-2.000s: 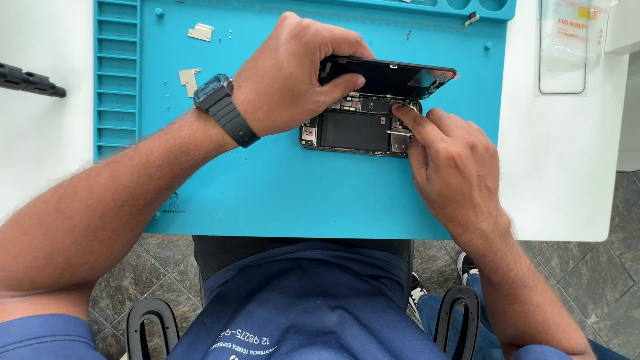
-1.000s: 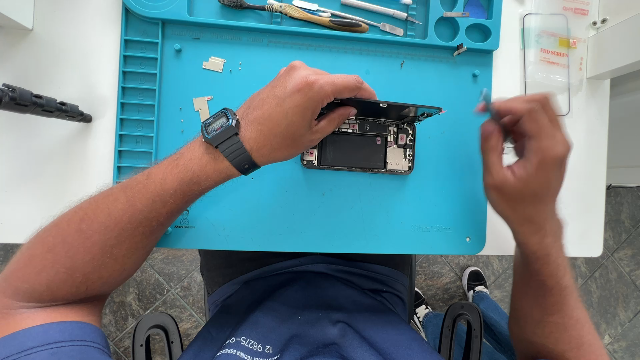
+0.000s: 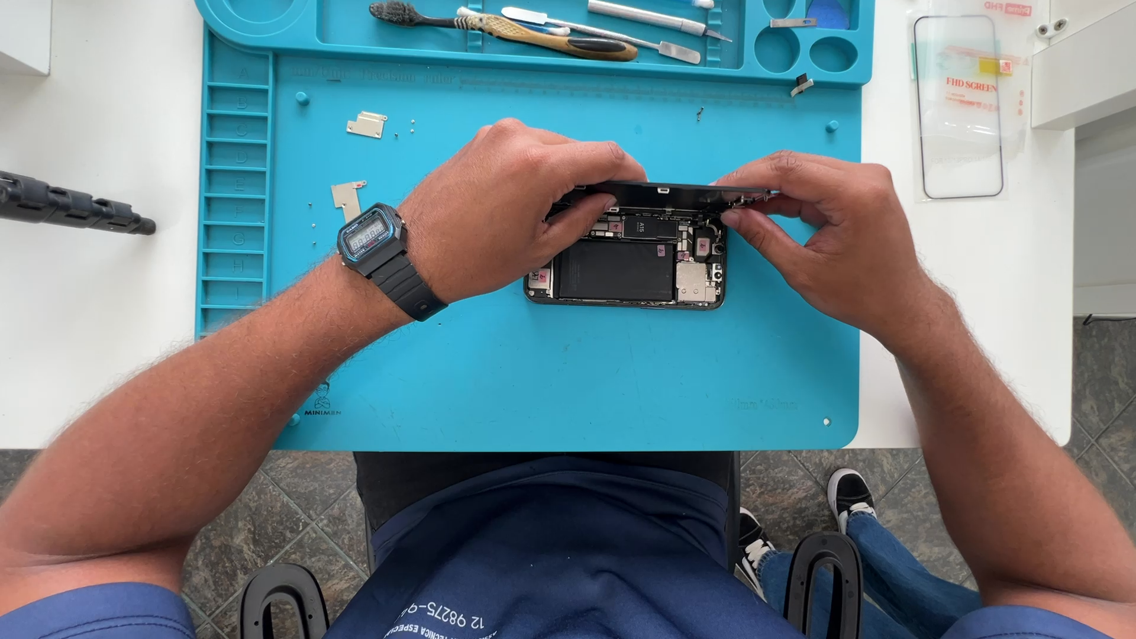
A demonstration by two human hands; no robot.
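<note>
An opened smartphone body [image 3: 617, 271] lies on the blue silicone mat [image 3: 550, 373], its battery, logic board and camera area exposed. Its screen assembly [image 3: 679, 195] is raised along the far edge and tilted over the body. My left hand [image 3: 532, 209] grips the left part of the screen between thumb and fingers. At the screen's right end, my right hand [image 3: 825, 222] pinches the edge, thumb beneath and fingers above. Two small metal shield plates, one [image 3: 366, 124] near the back and one [image 3: 348, 199] beside my watch, lie left of the phone with tiny screws.
Along the back, the mat's tray holds a brush [image 3: 506, 31], a metal spatula [image 3: 612, 37] and a craft knife [image 3: 657, 18]. A screen protector glass [image 3: 958, 106] lies at the right. A black jointed arm [image 3: 71, 209] extends in from the left. Compartments [image 3: 237, 195] line the mat's left side.
My right hand was away to the right of the phone a second ago, with a small item at its fingertips; it has come back left onto the screen's right end. My left hand keeps its hold.
</note>
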